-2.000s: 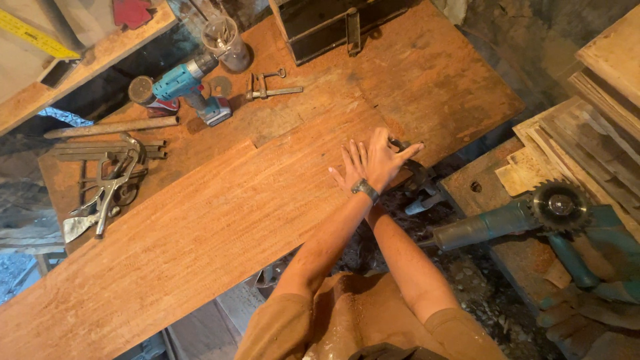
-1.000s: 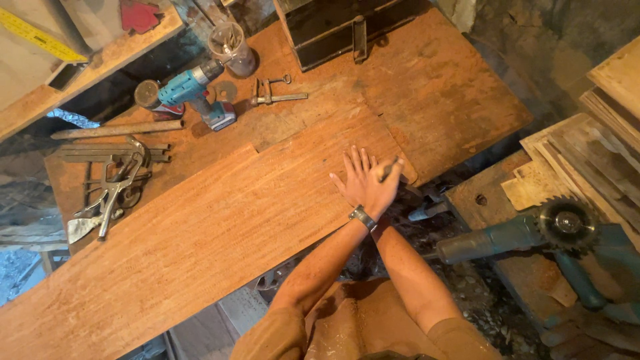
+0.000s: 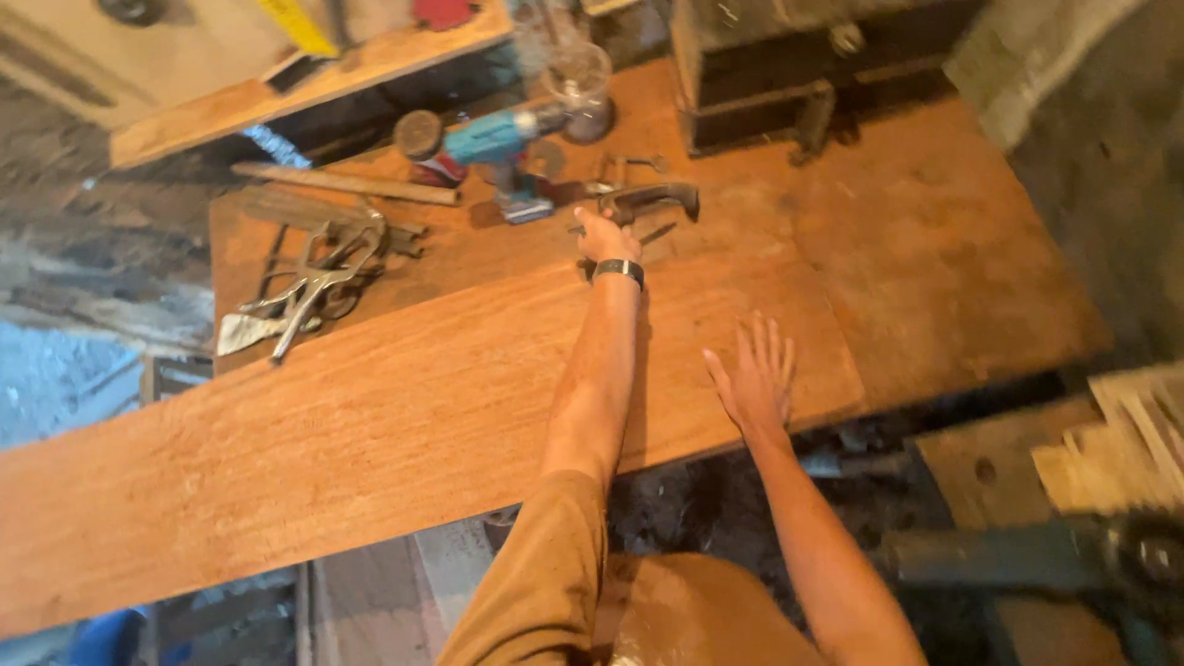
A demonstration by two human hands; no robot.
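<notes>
My left hand (image 3: 610,239), with a watch on its wrist, reaches over the far edge of a long wooden board (image 3: 370,407). Its fingers are closed around a dark metal tool (image 3: 659,196), blurred and partly hidden by the hand; its exact kind is unclear. A small metal clamp (image 3: 618,172) lies just behind. My right hand (image 3: 760,375) rests on the board's right part, palm down, fingers spread, holding nothing. To the left of my left hand, a teal cordless drill (image 3: 490,139) stands on its battery on the workbench (image 3: 943,250).
Locking pliers (image 3: 319,268) lie with metal bars at the bench's left. A round wooden stick (image 3: 347,183) is near the drill. A clear container (image 3: 587,97) and a dark box (image 3: 740,83) stand at the back. A power tool (image 3: 999,555) is at lower right, beside wood pieces (image 3: 1119,444).
My left hand has moved left and away from me, from the board's right end to its far edge, and now grips the dark tool. My hands have separated. The view has shifted.
</notes>
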